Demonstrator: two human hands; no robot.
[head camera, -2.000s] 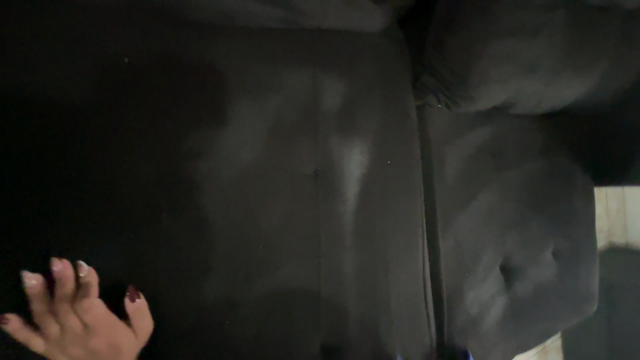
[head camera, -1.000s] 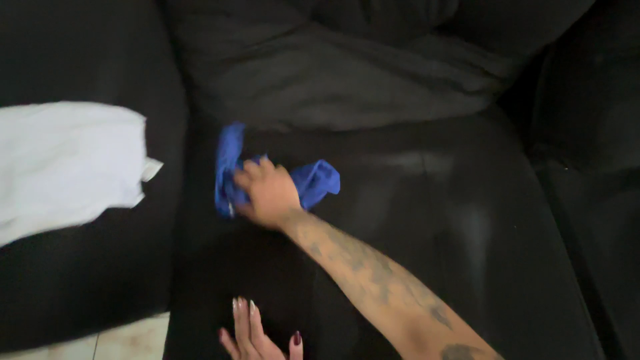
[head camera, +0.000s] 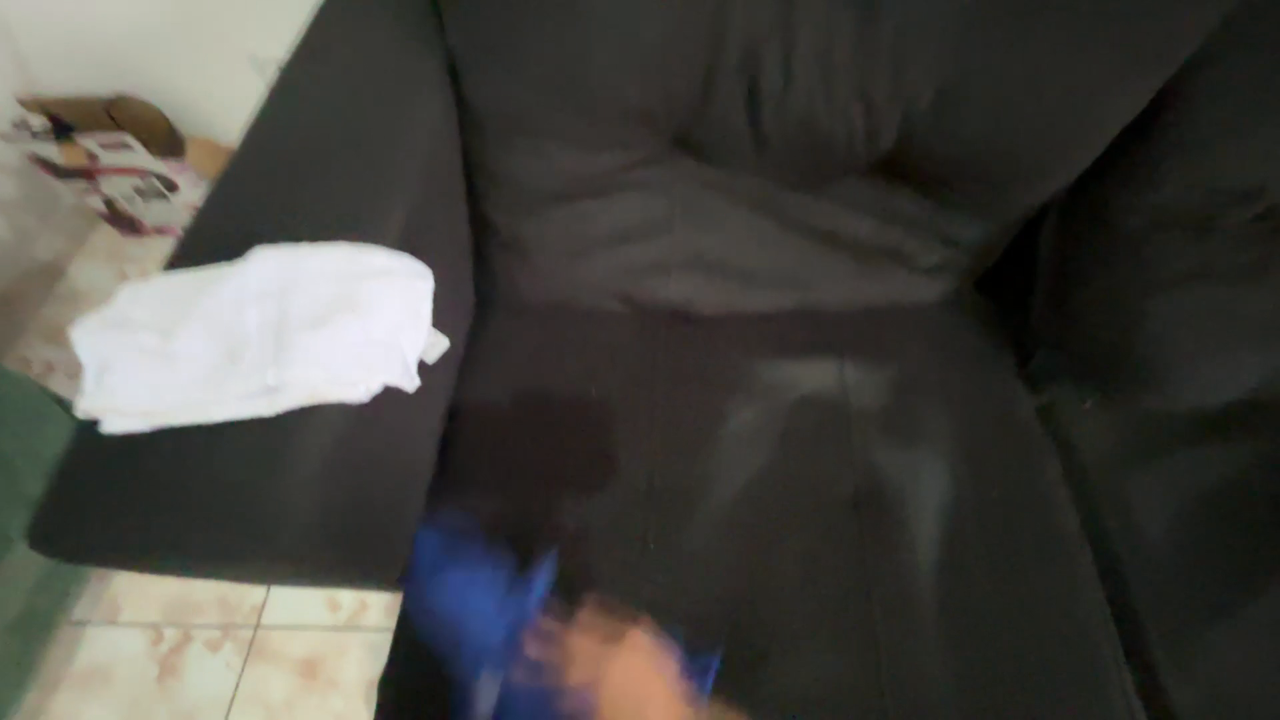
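Observation:
My right hand (head camera: 620, 665), blurred by motion, is at the bottom centre of the head view, over the front part of a black sofa seat cushion (head camera: 780, 560). It grips a bunched blue cloth (head camera: 465, 600), which sticks out to the left of the fingers and a little to the right. My left hand is not in view. Pale smudged streaks show on the cushion's dark fabric, and a darker patch lies at its left.
A folded white cloth (head camera: 260, 335) lies across the sofa's left armrest (head camera: 330, 500). The backrest cushion (head camera: 720, 220) rises behind the seat, with another sofa section (head camera: 1170, 480) at right. Tiled floor (head camera: 170, 600) shows lower left; blurred items (head camera: 120, 170) are beyond the armrest.
My right hand has moved with the blue cloth from the rear of the seat towards its front. My left hand, at the bottom edge before, is out of view. The view has shifted.

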